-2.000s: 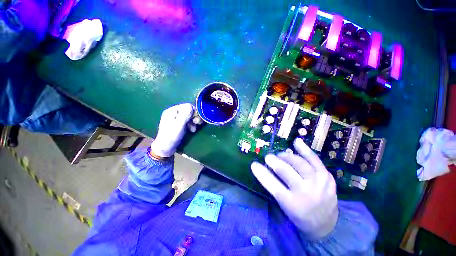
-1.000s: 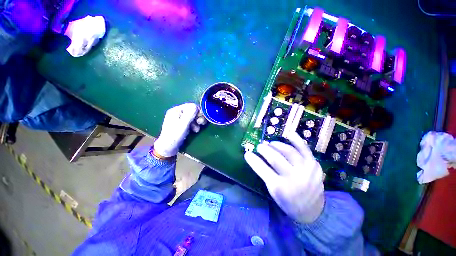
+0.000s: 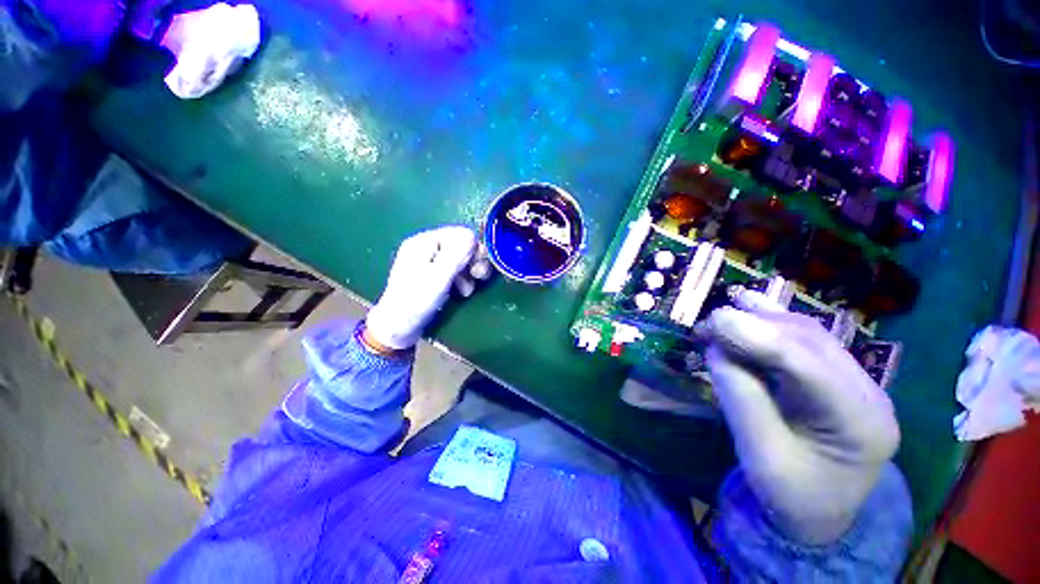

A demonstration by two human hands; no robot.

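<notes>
My left hand (image 3: 429, 283), in a white glove, holds the handle of a round metal cup (image 3: 534, 233) of dark, shiny liquid, left of the board. The green circuit board (image 3: 650, 188) lies tilted on the mat. Pink-lit heat sinks (image 3: 813, 91) stand at its far end, copper-orange wound parts (image 3: 687, 207) across the middle and small pale-topped capacitors (image 3: 658, 278) between pale bars at the near end. My right hand (image 3: 804, 416), white-gloved, is over the near edge, its fingers bent and fingertips together near the parts. No brush can be made out in it.
The green mat (image 3: 399, 148) covers the bench. A crumpled white cloth (image 3: 212, 48) lies at the far left beside another person's blue sleeve (image 3: 97, 211). Another white cloth (image 3: 999, 382) is at the right, above a red surface (image 3: 1004, 502). A metal stool or frame (image 3: 228, 302) stands below left.
My right hand has moved right and its spread fingers have drawn together. The cup, left hand and board show slightly further right in the view.
</notes>
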